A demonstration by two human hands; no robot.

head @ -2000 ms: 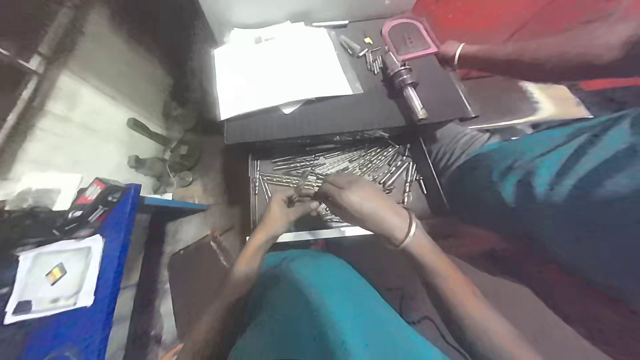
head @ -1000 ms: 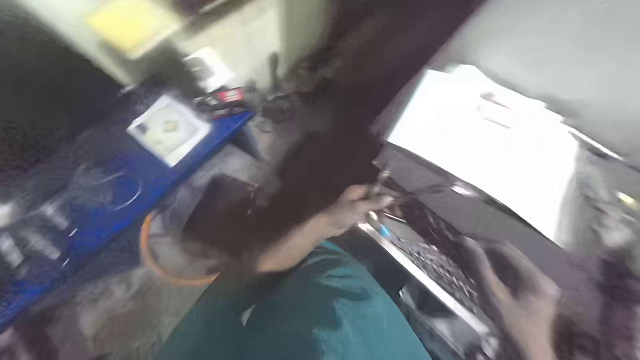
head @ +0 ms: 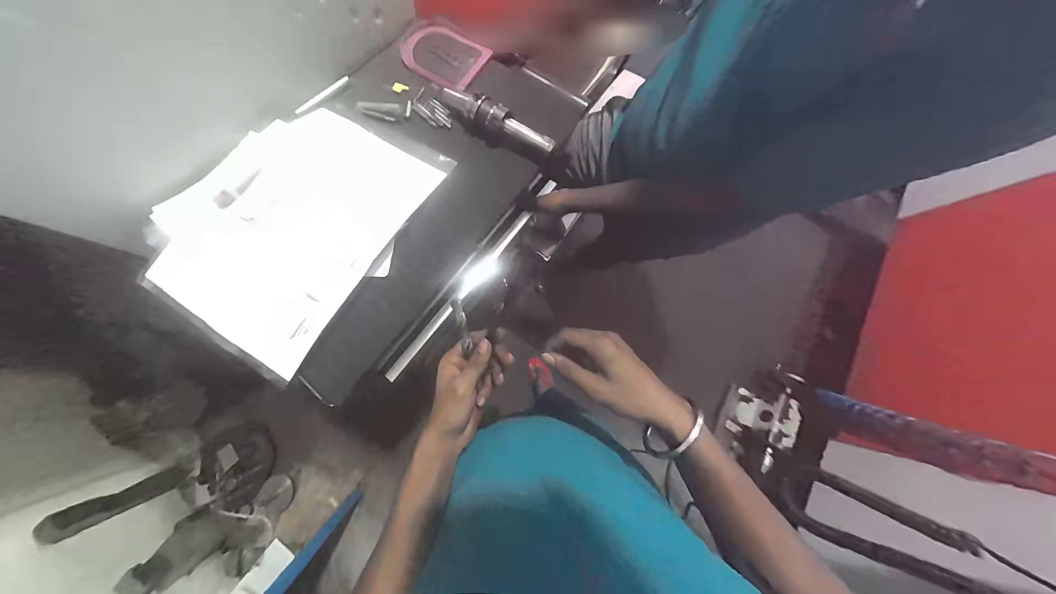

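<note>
My left hand [head: 466, 384] is closed on a metal drill bit [head: 461, 318], whose fluted end points up past the fingertips toward the cabinet's front edge. My right hand [head: 615, 375], with a metal bangle at the wrist, is held apart to the right; its fingers are curved and nothing shows between them. Beyond both hands is the dark cabinet top [head: 421, 256], with a bright metal strip [head: 429, 338] along its front. The drawer of bits seen earlier does not show its contents now.
White papers [head: 297, 214] cover much of the cabinet top. Behind them lie a metal tool holder [head: 495, 120], small metal pieces [head: 431, 109] and a pink-framed item [head: 445, 58]. Another person's hand [head: 561, 200] is at the cabinet's front edge. A machine part [head: 763, 417] stands at right.
Two seconds ago both hands were together over an open drawer of drill bits; now they are apart in front of the cabinet, and the drawer's contents are out of sight. The view has swung widely.
</note>
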